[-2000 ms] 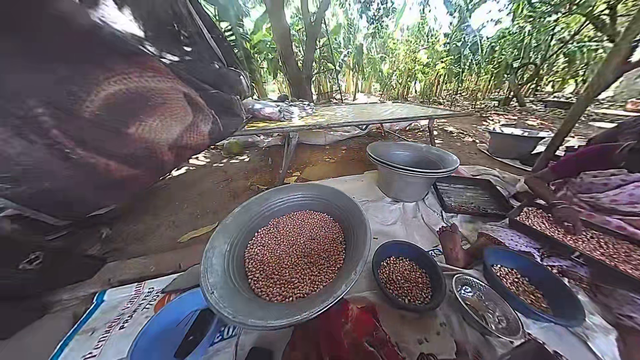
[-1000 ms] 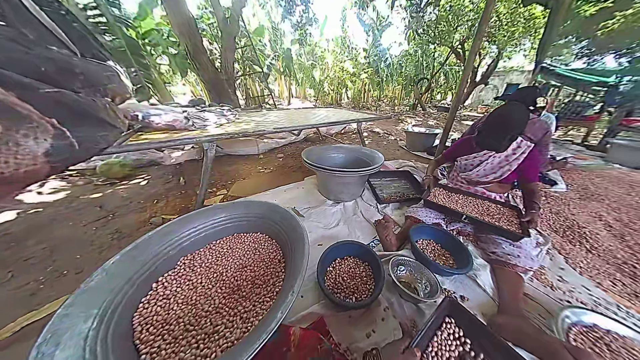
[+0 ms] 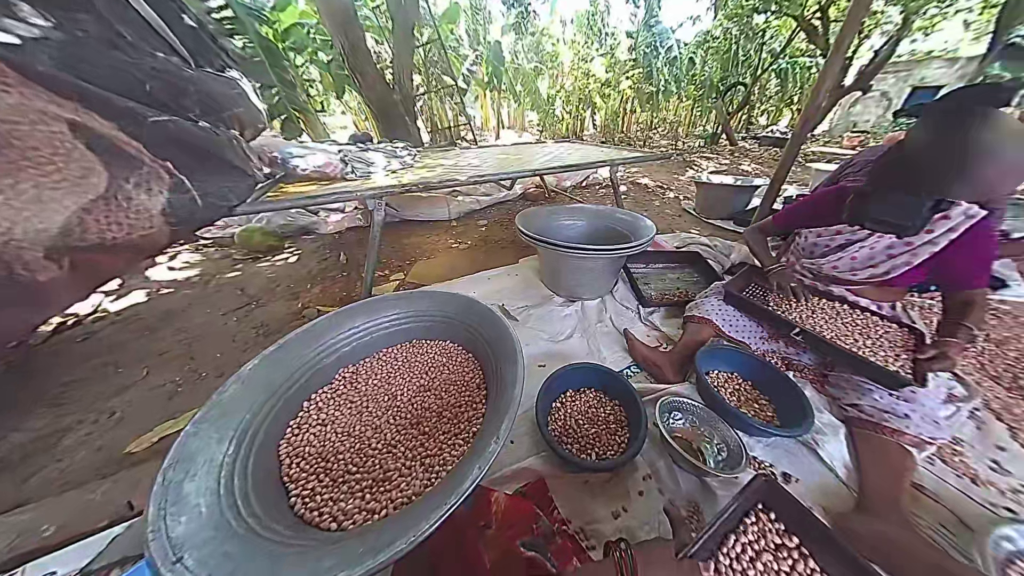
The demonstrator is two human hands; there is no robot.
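At the bottom edge, my left hand (image 3: 670,552), with bangles at its wrist, grips the left side of a dark rectangular tray (image 3: 732,512) of shelled, pinkish-brown nuts or beans. Most of this hand is cut off by the frame. My right hand cannot be made out. A wide grey metal basin (image 3: 216,448), tilted, holds a large heap of the same nuts or beans (image 3: 388,432). Between basin and tray stand a blue bowl (image 3: 552,436) with more of them and a perforated metal bowl (image 3: 672,456) with a little in it.
A co-worker (image 3: 896,216) sits at right, both hands at a dark tray (image 3: 848,360). Another blue bowl (image 3: 768,424) stands near their leg. Stacked metal basins (image 3: 580,268) and a black tray (image 3: 672,300) lie farther back on white sheeting (image 3: 488,300). A low table (image 3: 496,164) stands behind.
The view has swung right, bringing the co-worker and the nearer tray into sight. Since a second ago, one of the co-worker's hands has moved onto the contents of their tray.
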